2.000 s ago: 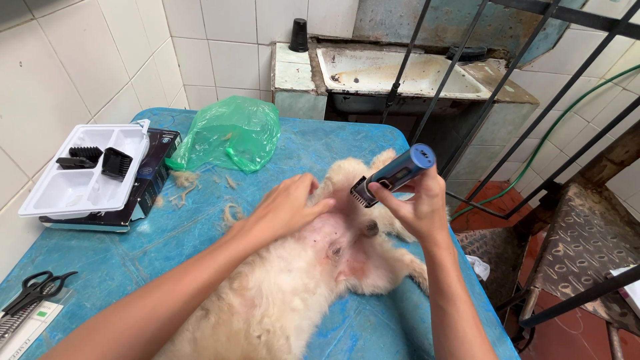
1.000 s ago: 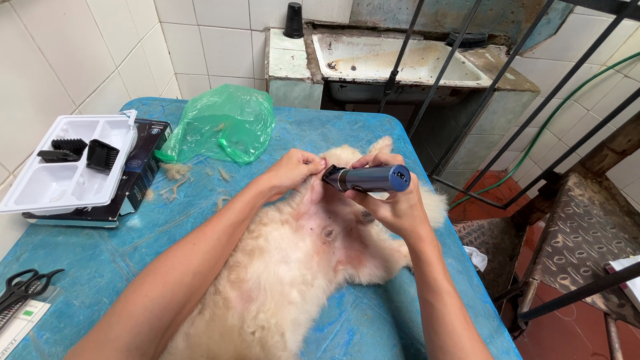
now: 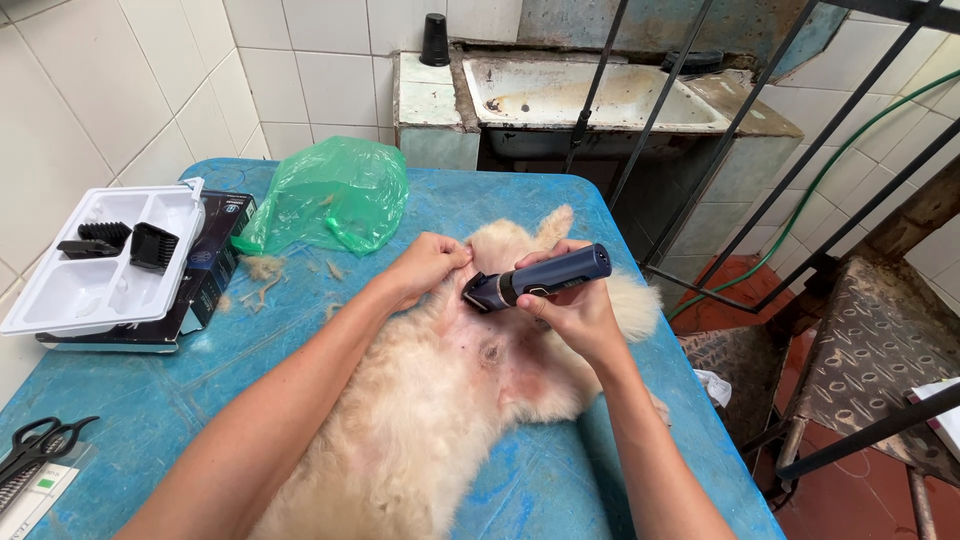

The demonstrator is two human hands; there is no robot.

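A cream-coloured, curly-haired dog (image 3: 405, 420) lies belly up on a blue table (image 3: 217, 390), its head end out of view at the bottom. My right hand (image 3: 574, 300) is closed around a dark blue cordless hair clipper (image 3: 547, 277). The clipper's blade end rests at the skin of the inner thigh, above the closely clipped pink belly. My left hand (image 3: 431, 266) pinches a fold of skin or fur on the leg just left of the blade. Which of the two it is, the fingers hide.
A white plastic tray (image 3: 79, 289) with black guard combs (image 3: 154, 246) sits on a dark box (image 3: 217, 259) at the left. Beside it lie a green plastic bag (image 3: 337, 187) and fur tufts (image 3: 262, 277). Thinning scissors (image 3: 37, 450) lie lower left. Metal bars (image 3: 712, 161) and a sink (image 3: 585, 94) stand beyond.
Two seconds ago the clipper was held tilted up above the leg; it has come down and left, and its blade is at the skin. My left hand has moved from lying flat to pinching.
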